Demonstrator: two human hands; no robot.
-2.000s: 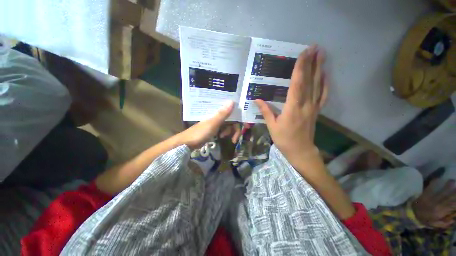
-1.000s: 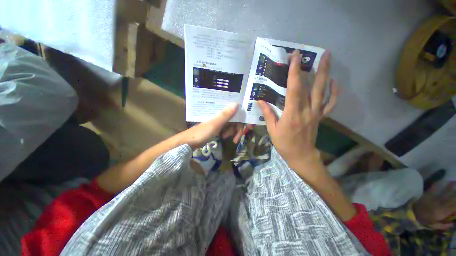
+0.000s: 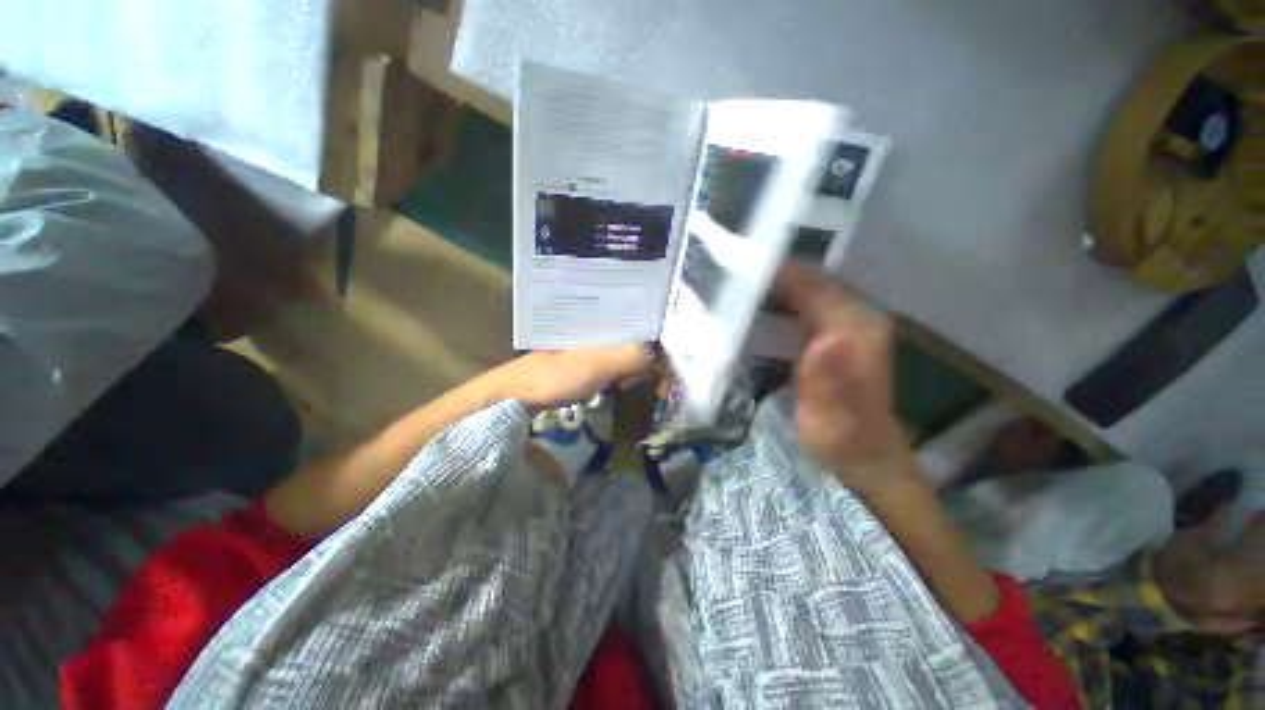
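The white instruction manual [image 3: 590, 298] is open above my lap, its far part by the bench edge. Its left page shows small text and a dark screenshot figure. A manual page [image 3: 756, 264] on the right stands up, curled and blurred, with another printed page behind it. My left hand [image 3: 590, 372] holds the booklet at its lower edge near the spine; its fingertips are partly hidden. My right hand [image 3: 844, 382] is blurred at the right side of the lifted page; whether its fingers grip the page cannot be told.
A white-covered bench [image 3: 971, 167] lies ahead, with a round tray [image 3: 1151, 264] holding a small black item and a black bar-shaped object [image 3: 1165, 350] on it. Crumpled clear plastic [image 3: 97, 264] is at left. Another person's hand [image 3: 1214, 569] and yellow-black checked sleeve show at lower right.
A right page has lifted and swung up towards the spine. My right hand has moved down from the page face. My left thumb has left the page front and sits lower.
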